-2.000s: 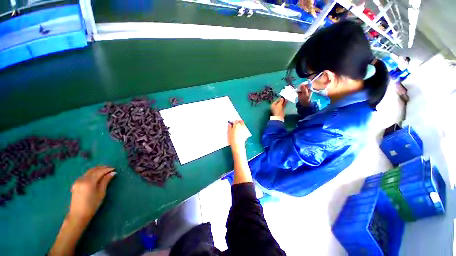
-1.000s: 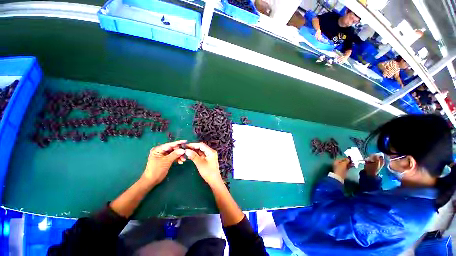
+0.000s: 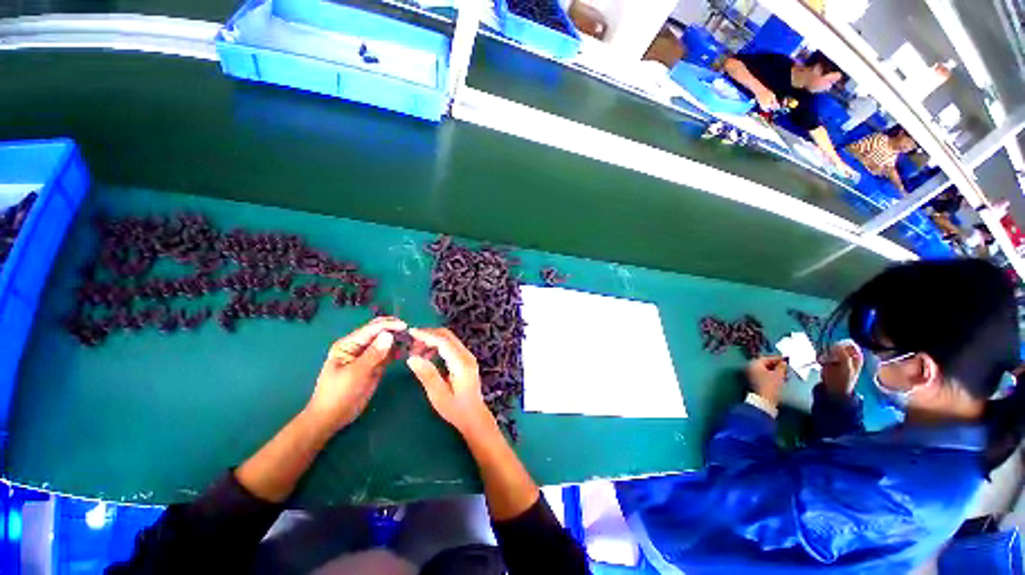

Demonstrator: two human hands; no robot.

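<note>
A small dark moulded part (image 3: 401,340) is pinched between the fingertips of my left hand (image 3: 351,371) and my right hand (image 3: 452,380). Both hands meet above the green bench, at the left side of a dense heap of dark parts (image 3: 478,294). My right hand covers part of the heap. The part's exact shape is partly hidden by the fingers. More dark parts lie in loose rows (image 3: 202,267) to the left. A white sheet (image 3: 599,354) lies flat to the right of the heap, with no part visible on it.
A blue tote (image 3: 45,236) stands at the left bench end. A blue tray (image 3: 332,67) with a few dark pieces is across the dark green belt. At right a masked person in blue workwear (image 3: 832,483) holds something white near a smaller pile (image 3: 734,335).
Two seconds ago my right hand was over the white sheet and my left hand apart from it; since then they have come together on a part. The view has swung left.
</note>
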